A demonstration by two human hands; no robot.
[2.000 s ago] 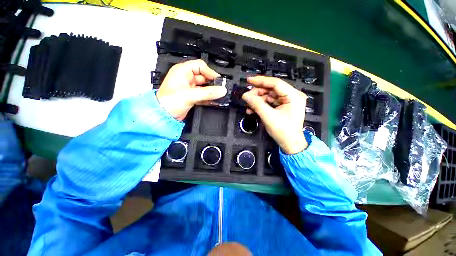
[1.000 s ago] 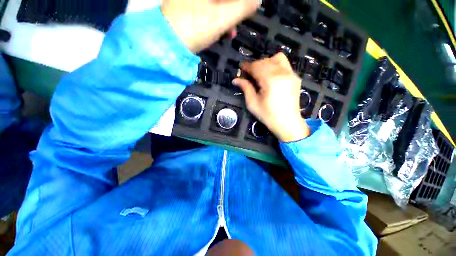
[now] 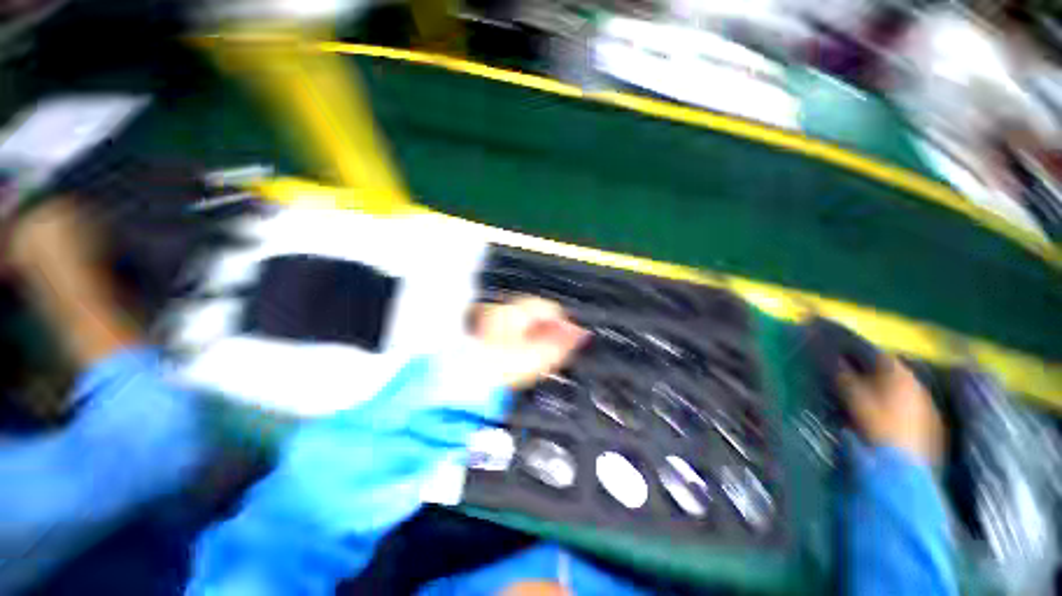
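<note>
The frame is strongly blurred. A dark foam tray (image 3: 734, 524) stands in front of me, with round watch heads (image 3: 622, 479) in its near row and dark strapped pieces further back. My left hand (image 3: 530, 338) is over the tray's left part; whether it holds anything cannot be told. My right hand (image 3: 894, 408) is right of the tray, at the black straps in clear plastic bags (image 3: 1007, 466); its fingertips are blurred against them. A dark strap pile (image 3: 324, 303) lies on a white sheet (image 3: 437, 274) left of the tray.
A green conveyor (image 3: 559, 175) with yellow rails runs behind the bench. A yellow post (image 3: 338, 128) stands at the back left. Another person's hand (image 3: 64, 268) and blue sleeve are at the far left. Blurred white and dark items lie beyond the conveyor.
The view has swung up and blurred. My right hand has moved from over the tray to the bagged straps on the right. My left hand remains above the tray.
</note>
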